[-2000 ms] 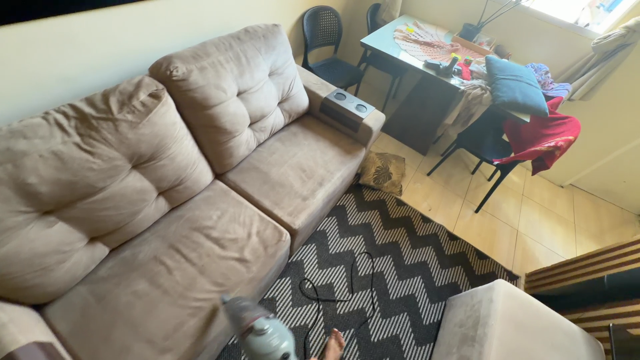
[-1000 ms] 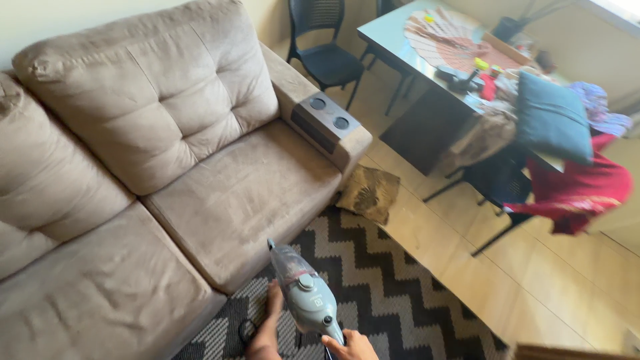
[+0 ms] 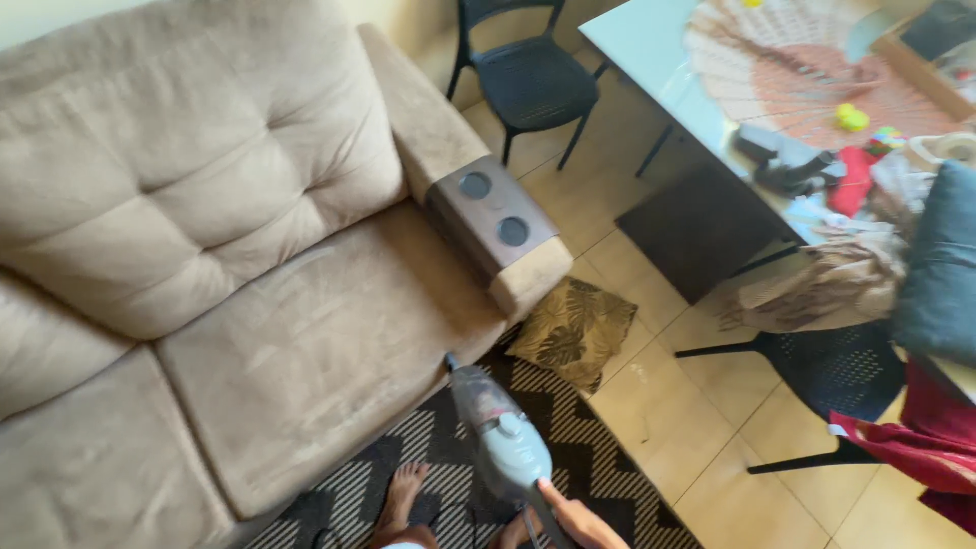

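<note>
My right hand (image 3: 576,524), at the bottom edge, is closed round the handle of a light blue handheld vacuum cleaner (image 3: 512,450). Its narrow nozzle points up and left, its tip over the front edge of the beige sofa's seat cushion (image 3: 328,328); whether it touches cannot be told. A cord hangs beside the handle. My left hand is out of view. Below, a bare foot (image 3: 404,488) rests on the black and white zigzag rug (image 3: 602,442).
A sofa armrest carries a brown cup-holder tray (image 3: 494,210). On the tiles lies a leaf-patterned cushion (image 3: 576,332). Black chairs (image 3: 537,84) stand by a cluttered glass-topped table (image 3: 648,46); a blue-grey cushion (image 3: 942,267) and red cloth (image 3: 915,450) are at the right.
The view has swung toward the sofa's right end. The vacuum cleaner, low in the frame at first, now has its nozzle at the front edge of the right seat cushion.
</note>
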